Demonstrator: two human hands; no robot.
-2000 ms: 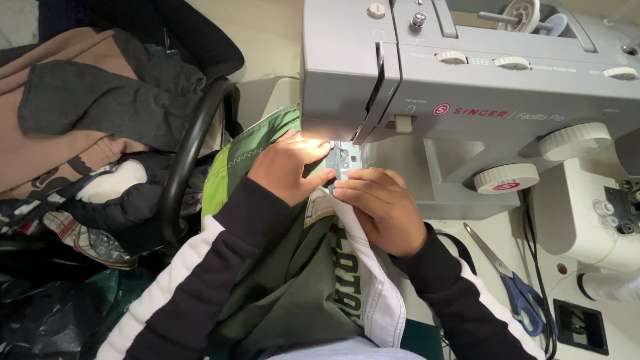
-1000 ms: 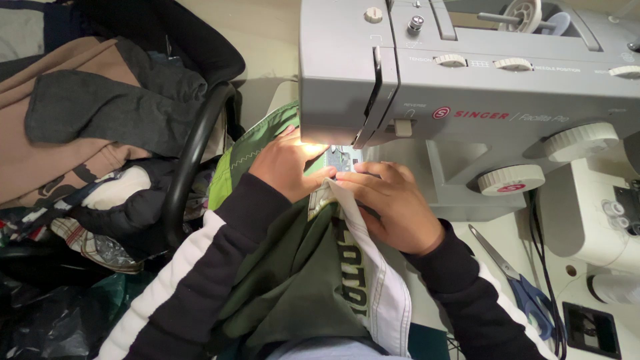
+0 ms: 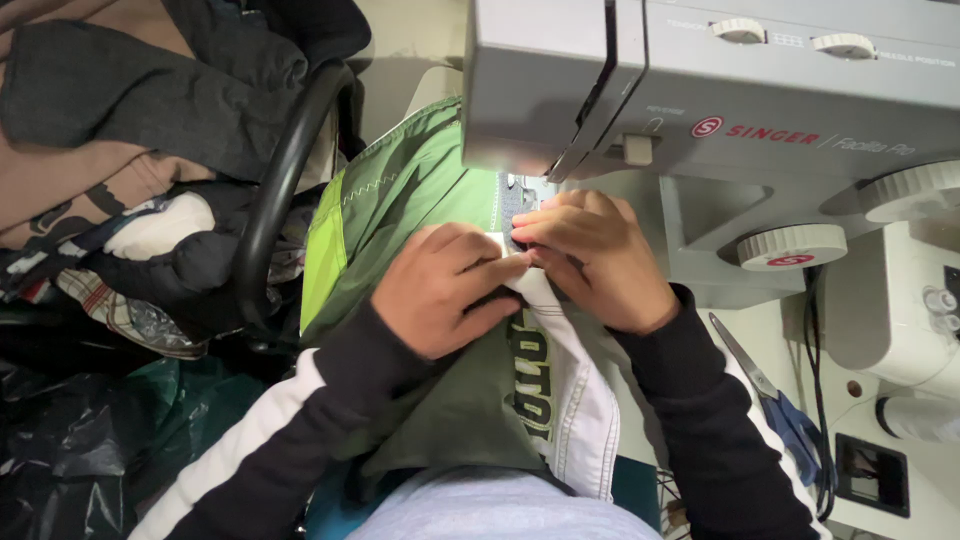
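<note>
A green fabric garment [image 3: 420, 169] with a lime patch and a white edge strip [image 3: 581, 405] lies under the head of a grey Singer sewing machine [image 3: 555, 82]. My left hand [image 3: 457, 289] pinches the fabric edge just in front of the presser foot area. Close beside it, my right hand [image 3: 592, 255] grips the same edge, where a dark grey strip [image 3: 512, 214] runs toward the metal needle plate [image 3: 536, 187]. The needle is hidden by the machine head. Fingertips of both hands nearly meet.
Scissors with blue handles [image 3: 787, 431] lie right of my right sleeve, near black cables [image 3: 814, 375] and a white thread spool [image 3: 922, 418]. A second white machine [image 3: 892, 307] stands at the right. Piled clothes [image 3: 97, 150] and a black curved armrest or frame [image 3: 281, 195] are on the left.
My left hand has moved back from the needle area toward my body, uncovering more of the green fabric and the stitching. My right hand stays near the needle plate, its fingers now more curled.
</note>
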